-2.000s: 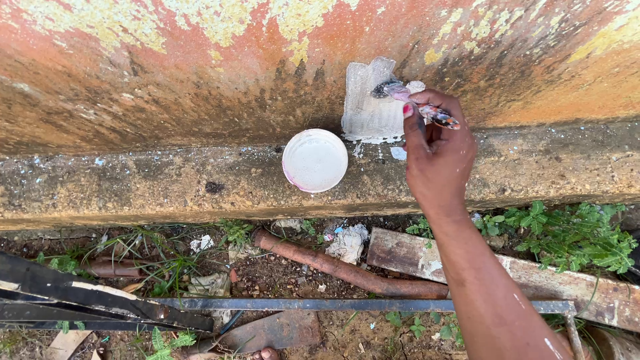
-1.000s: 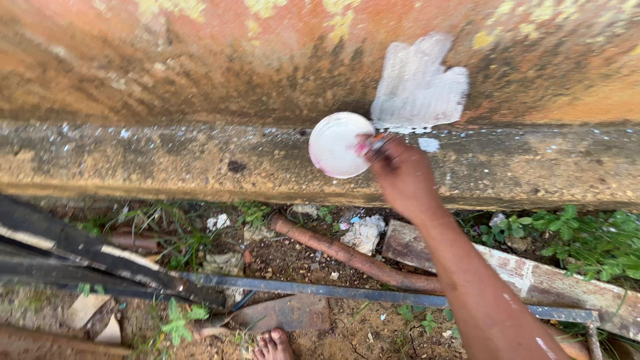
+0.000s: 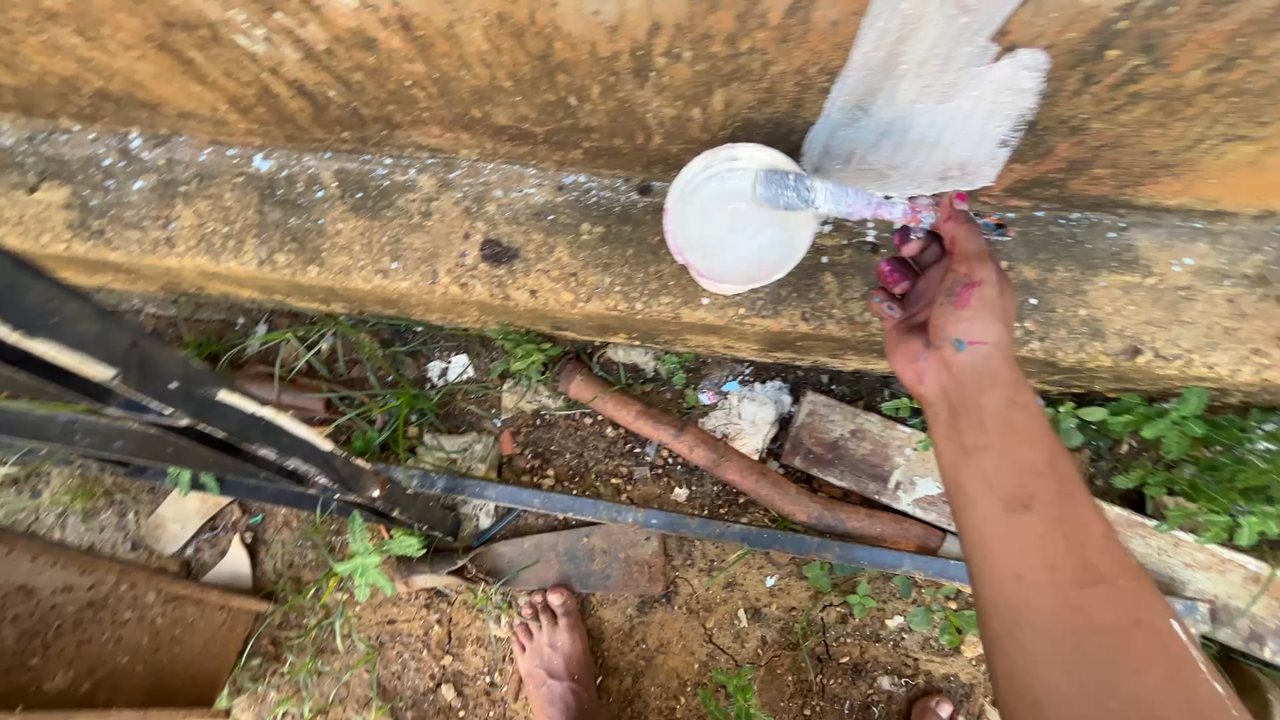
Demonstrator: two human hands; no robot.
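Note:
My right hand (image 3: 945, 290), palm turned up and stained with pink paint, grips the handle of a paintbrush (image 3: 850, 200). The brush lies level, its grey, paint-coated head over the round container of white paint (image 3: 740, 235). Whether the bristles touch the paint, I cannot tell. That container stands on the concrete ledge (image 3: 400, 240), close against the stained orange wall (image 3: 500, 70). Just above my hand, a patch of white paint (image 3: 920, 110) covers part of the wall. My left hand is out of the frame.
Below the ledge lie a rusty brown pipe (image 3: 740, 475), a weathered board (image 3: 870, 460) and a long metal bar (image 3: 650, 520). Dark metal framework (image 3: 200, 400) stands at left. My bare foot (image 3: 555, 650) is on the soil, near a flat plate (image 3: 590, 560). Green weeds (image 3: 1190, 460) grow at right.
My right hand has moved the brush from the wall patch to the paint container and has turned palm up. The white patch is taller than two seconds ago. The view has shifted.

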